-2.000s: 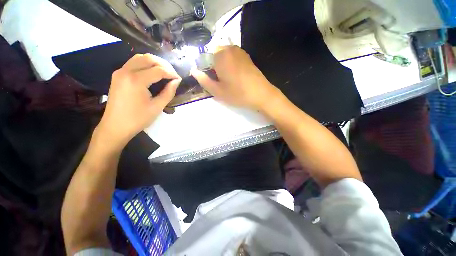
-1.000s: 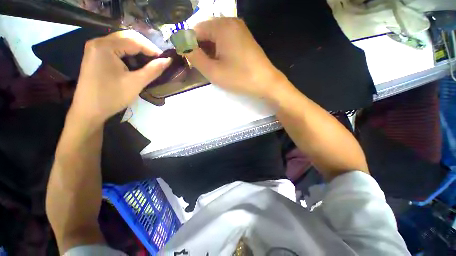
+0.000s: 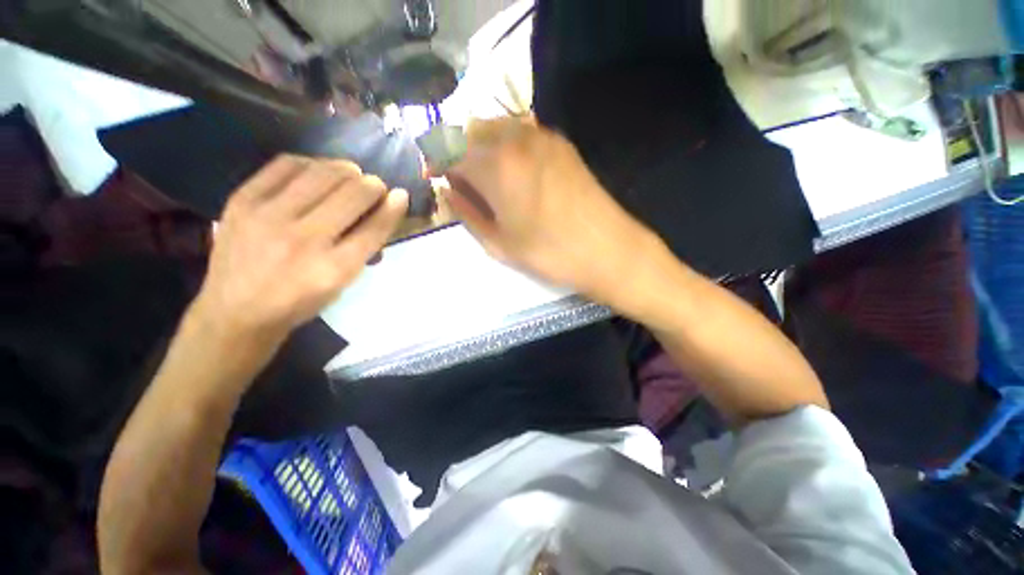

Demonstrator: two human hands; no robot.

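My left hand [image 3: 298, 230] is left of the lit needle area, its thumb and fingers pinched on the edge of dark cloth [image 3: 418, 202]. My right hand [image 3: 528, 197] is just right of the needle, slightly blurred, its fingertips at the same cloth near a small greenish cylindrical part [image 3: 440, 148]. The presser foot area [image 3: 413, 119] glares under the lamp. A black panel [image 3: 191, 146] lies left of the needle. The fingertips partly hide the cloth, and its exact colour is hard to tell.
Black cut pieces [image 3: 663, 135] lie right of the needle. The table's ruler-marked edge [image 3: 483, 343] runs in front. A blue basket [image 3: 326, 494] is below at the left. Maroon and black cloth [image 3: 887, 303] hangs at the right. Pale green snips [image 3: 898, 127] lie near the right end.
The view shifted and returned. My left fingers are now closer together near the needle. The maroon cloth and tan plate seen between my hands are now mostly hidden.
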